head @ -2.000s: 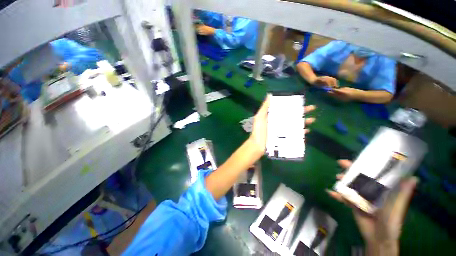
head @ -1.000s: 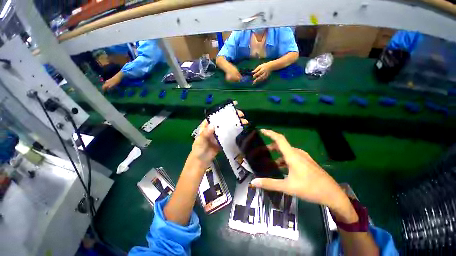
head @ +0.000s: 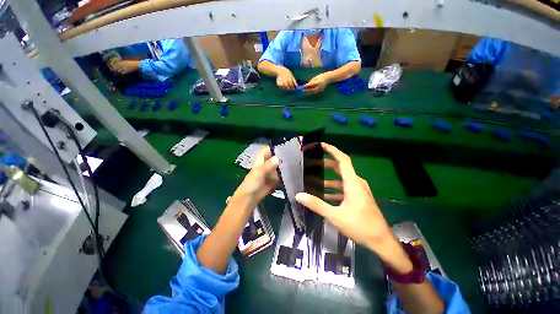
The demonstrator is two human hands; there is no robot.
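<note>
My left hand [head: 263, 178] holds the phone middle frame [head: 290, 164], its silvery-white inner face showing, tilted above the bench. My right hand [head: 350, 199] holds the display assembly [head: 313, 165] by its edges, its dark side turned partly toward my palm. The two parts are close together, nearly edge-on; whether they touch is hard to tell. Below them lie stacks of display assemblies [head: 287, 254] with black and orange flex cables. Another stack [head: 183, 222] is at the left, and one [head: 408, 236] is partly hidden behind my right wrist.
Small blue parts [head: 368, 121] lie in a row along the conveyor. A person [head: 310, 58] works opposite. Clear-silver blister trays [head: 516, 270] stand at right. A metal post [head: 104, 101], cabled white housing [head: 55, 245] and white crumpled item [head: 147, 189] are at left. A dark slab [head: 412, 175] lies on the belt.
Over two seconds, my hands have come together from apart. Since one second ago, the frame and display have turned more upright and nearly edge-on. The view has swung right since the oldest frame.
</note>
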